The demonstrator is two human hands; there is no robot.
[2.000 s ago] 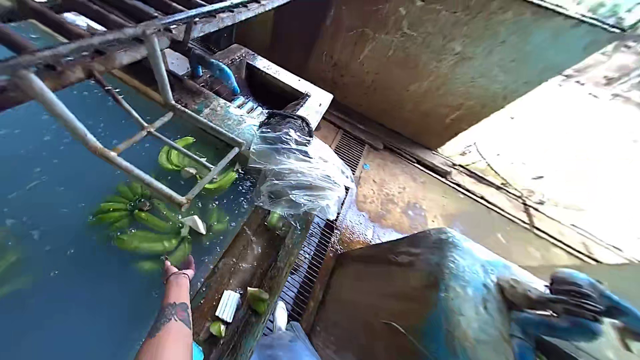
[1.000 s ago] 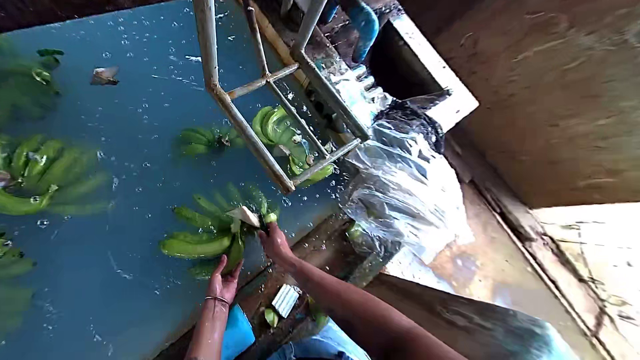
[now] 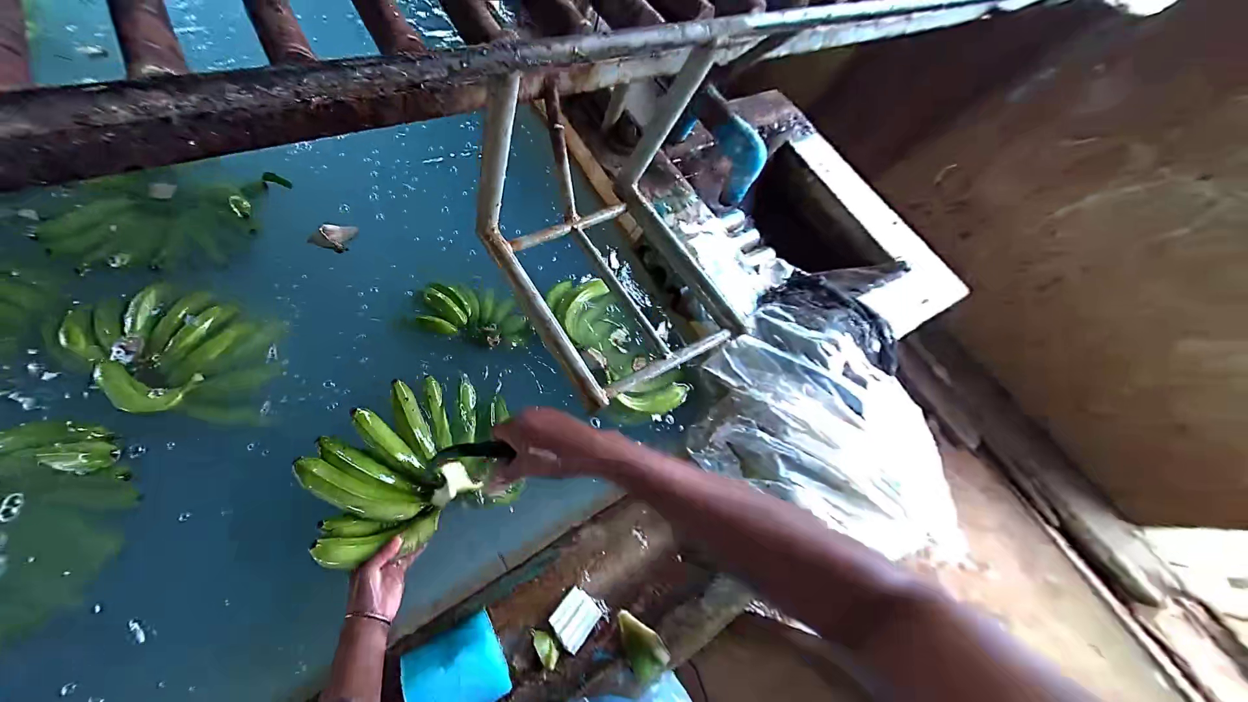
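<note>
My left hand (image 3: 378,582) grips the lower bananas of a green banana hand (image 3: 375,478) and holds it at the water's surface. My right hand (image 3: 546,447) is closed around the dark handle of a tool (image 3: 473,450), whose far end lies at the pale cut crown (image 3: 454,482); its exact kind cannot be told. Part of the fruit behind my right hand is hidden. More green banana hands float in the water, one (image 3: 473,314) above my hands, one (image 3: 166,346) at the left and one (image 3: 624,341) under the metal frame.
A metal frame (image 3: 546,317) hangs over the tank from a rusty rail (image 3: 253,117). Clear plastic sheeting (image 3: 829,419) lies by the tank's right edge. On the near ledge are a blue object (image 3: 456,663), a white ridged block (image 3: 576,619) and green scraps (image 3: 643,645).
The banana hand is lifted higher out of the water than one second ago. My right hand now has a dark-handled tool at the crown. The view has swung left since two seconds ago.
</note>
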